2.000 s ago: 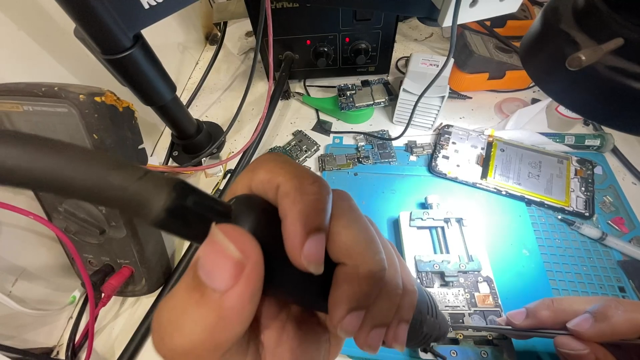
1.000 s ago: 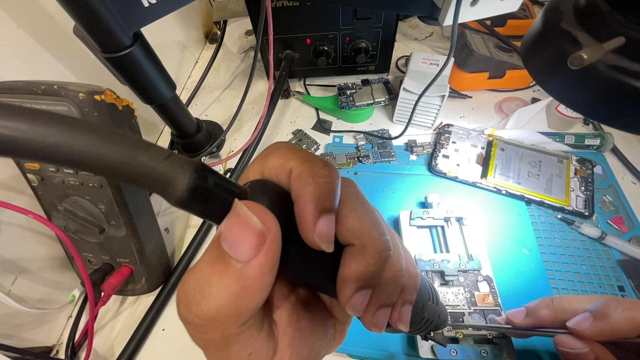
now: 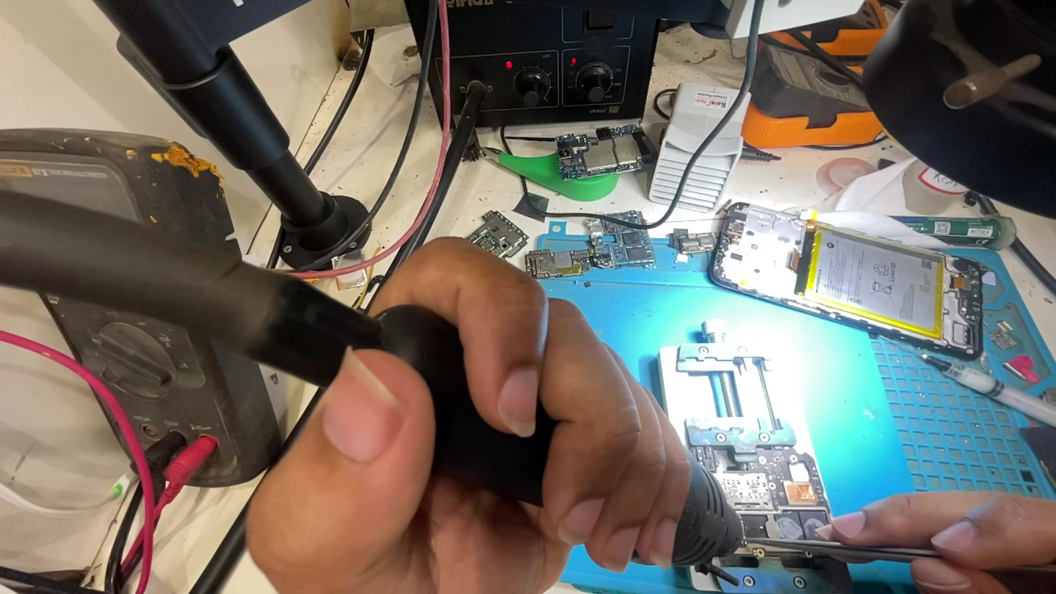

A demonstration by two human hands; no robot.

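My left hand (image 3: 495, 429) is closed around the black handle of a hot air gun (image 3: 714, 516), whose thick hose (image 3: 165, 280) runs off to the left. Its nozzle end is over the lower left of a phone circuit board (image 3: 771, 487). That board sits in a metal holder (image 3: 734, 396) on the blue mat. At the lower right, my right hand (image 3: 949, 532) grips thin metal tweezers (image 3: 874, 549), their tips at the board's lower edge, close to the nozzle. Whether the tips touch a part cannot be told.
An opened phone with its battery (image 3: 874, 272) lies at the back right, a syringe (image 3: 990, 388) beside it. Loose circuit boards (image 3: 623, 239) lie along the mat's back edge. A multimeter (image 3: 132, 330) stands left, a black stand pole (image 3: 256, 140) and rework station (image 3: 544, 66) behind.
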